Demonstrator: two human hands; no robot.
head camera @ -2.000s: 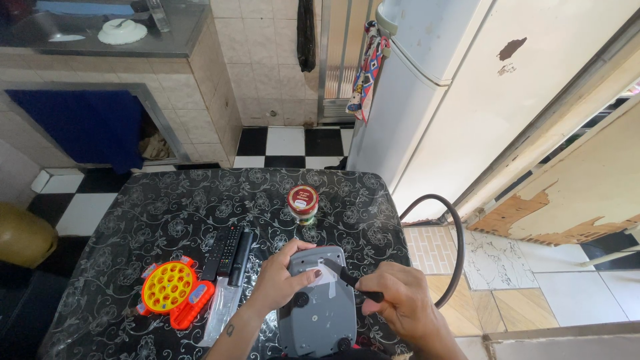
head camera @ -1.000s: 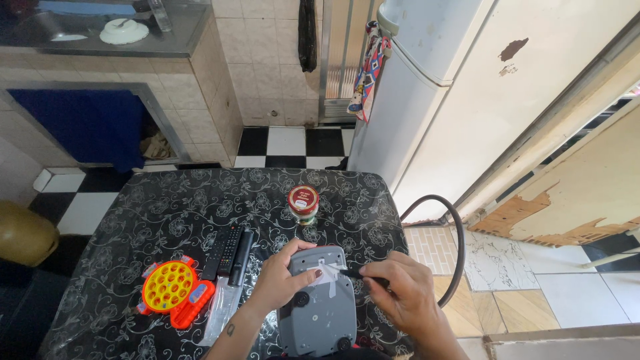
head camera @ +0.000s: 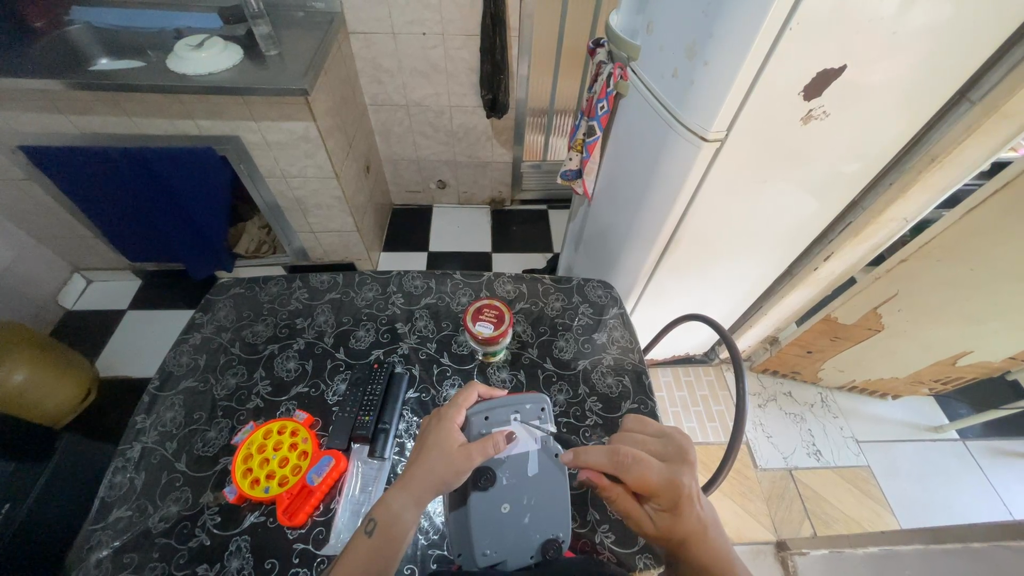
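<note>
A grey plastic appliance [head camera: 512,512], its underside up with round dark feet and a partly torn white label [head camera: 516,440], rests at the near side of the table. My left hand [head camera: 452,440] grips its upper left edge, the thumb beside the label. At its right edge is my right hand [head camera: 640,472], fingers curled around a thin pointed tool [head camera: 540,426] whose tip lies over the label; the handle is mostly hidden in the fingers, so its kind is unclear. Beyond the appliance stands a glass jar with a red lid [head camera: 488,320].
Left of the appliance, remote controls [head camera: 372,404], a clear plastic packet [head camera: 358,488] and a red and yellow toy [head camera: 276,460] lie on the flowered black tablecloth [head camera: 264,328]. A refrigerator [head camera: 640,184] stands beyond the right side, near a dark hose [head camera: 740,384].
My right hand and the tool have shifted about the appliance's right edge, and the tool's tip now lies over the label. My left hand keeps its hold on the appliance.
</note>
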